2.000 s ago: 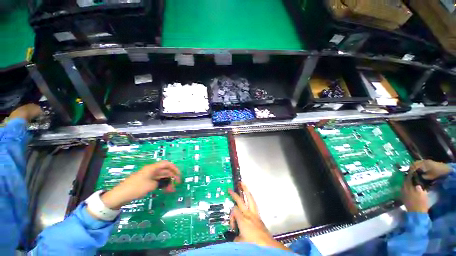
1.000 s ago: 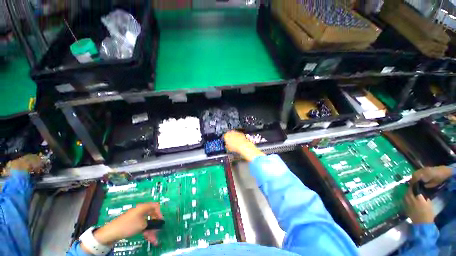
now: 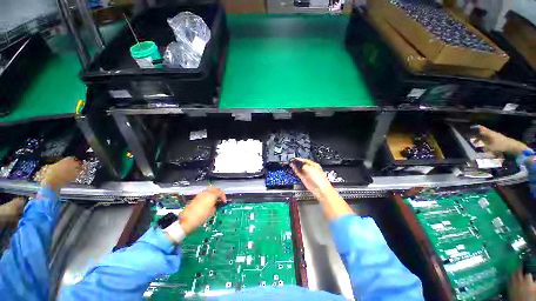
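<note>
A large green circuit board lies in front of me in a carrier with reddish-brown side rails. My left hand, with a white band at the wrist, is over the board's upper left part, with a small dark component at its fingertips. My right hand is at the bins, where the blue components meet the grey components. Something dark shows at its fingertips, but I cannot tell whether it is held. White connectors fill the bin to the left.
Above are a green-topped shelf, a black tote with a green tub and clear bags, and a cardboard tray. Other workers' hands show at far left and right. Another board lies at right.
My right hand first went from the board's right edge to the blue bin, then to the blue and grey border. My left hand moved toward the board's far edge. The view tilted up.
</note>
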